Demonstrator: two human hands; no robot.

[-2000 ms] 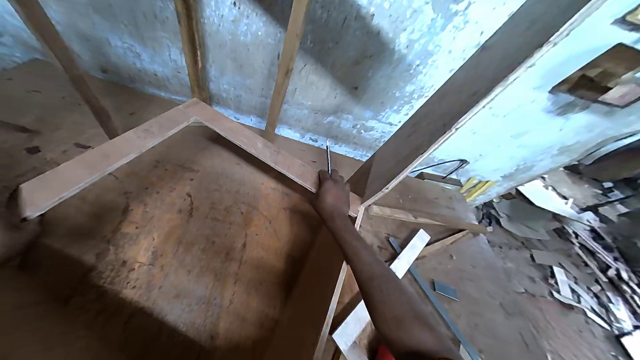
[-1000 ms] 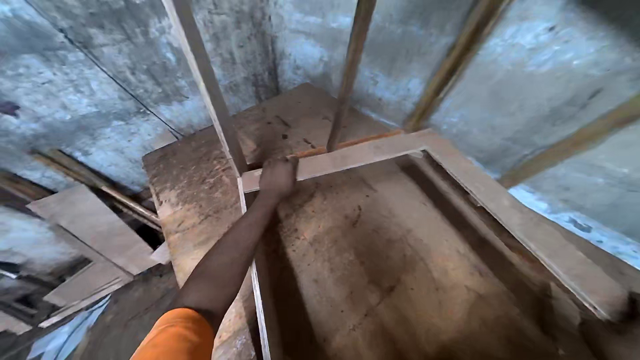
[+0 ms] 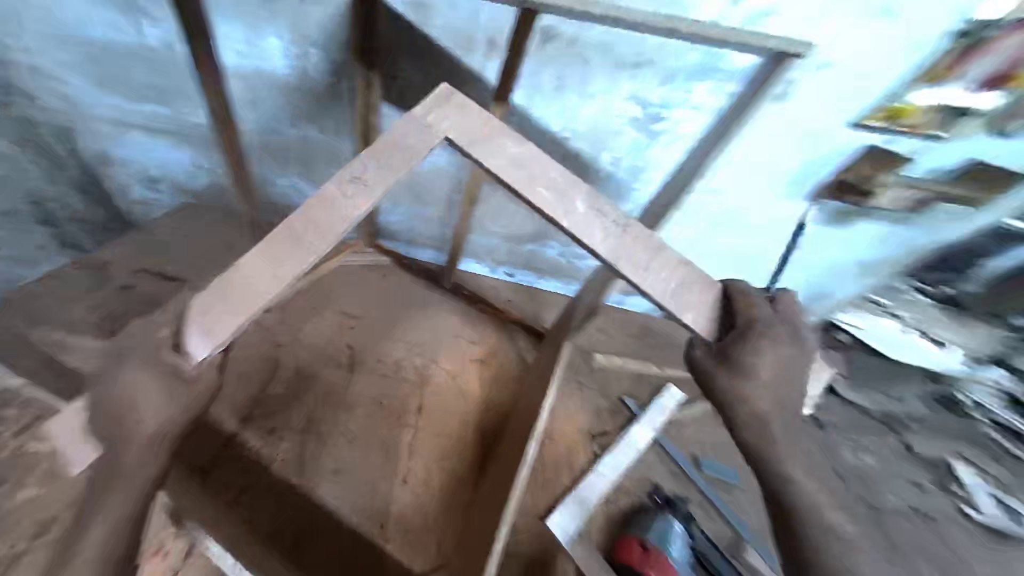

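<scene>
An angled wooden frame piece (image 3: pixel 592 216) is held up in both hands, its corner pointing away from me. My left hand (image 3: pixel 148 384) grips its left arm near the lower end. Around the end of the right arm, my right hand (image 3: pixel 756 344) is closed, with a thin dark pencil-like tool (image 3: pixel 788 248) sticking up from between the fingers. Under the piece stands a wooden box frame, whose upright board (image 3: pixel 520 456) shows its pale edge. The image is blurred at the left hand.
A wooden work surface (image 3: pixel 376 352) lies below. Thin wooden uprights (image 3: pixel 212 96) rise by the wall. At lower right lie a pale wood strip (image 3: pixel 616 464), a metal ruler-like bar (image 3: pixel 712 488) and a red and grey power tool (image 3: pixel 652 544). Scraps (image 3: pixel 904 344) litter the right side.
The angled piece, lying on the box frame before, is now lifted off it. My right hand has a hold on its right end. The view has swung back right since a second ago.
</scene>
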